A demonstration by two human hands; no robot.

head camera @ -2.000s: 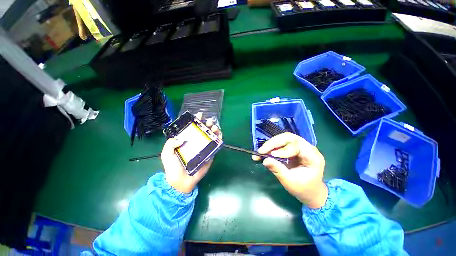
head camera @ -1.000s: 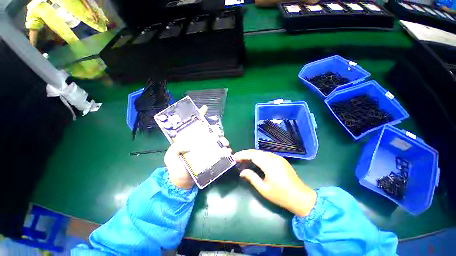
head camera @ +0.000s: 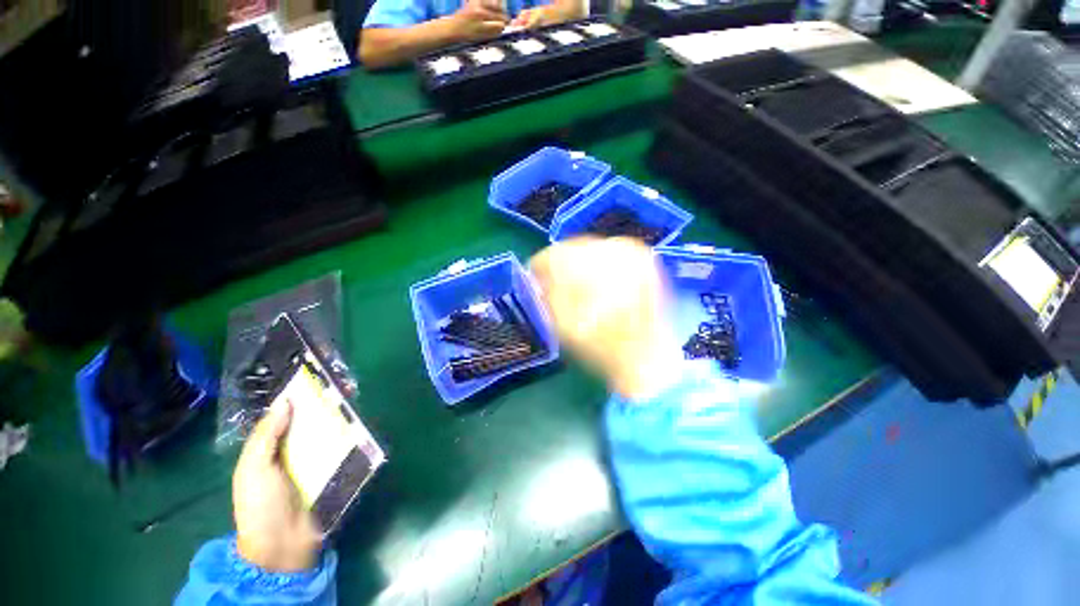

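My left hand (head camera: 270, 488) holds an open phone body (head camera: 320, 440) at the lower left. Its open back shows a pale middle, a dark upper end and a yellow edge. My right hand (head camera: 602, 305) is blurred, raised over the area between the centre bin and the nearest right bin. Its fingers cannot be made out, nor whether it holds anything. The blue centre bin (head camera: 429, 355) holds loose black strips. The nearest right bin (head camera: 764, 310) holds small black frames and is partly hidden by my right hand.
Two more blue bins (head camera: 509, 178) with small black parts stand beyond. A left bin (head camera: 89, 397) overflows with black strips beside a clear bag (head camera: 317, 303). Black tray stacks stand at left (head camera: 237, 195) and right (head camera: 782, 154), the right one bearing a phone (head camera: 1028, 275). A person's arms show opposite.
The view has swung right, bringing the right tray stack into sight. My right hand has left the phone's edge and moved up beyond the centre bin's right side. My left hand still holds the phone.
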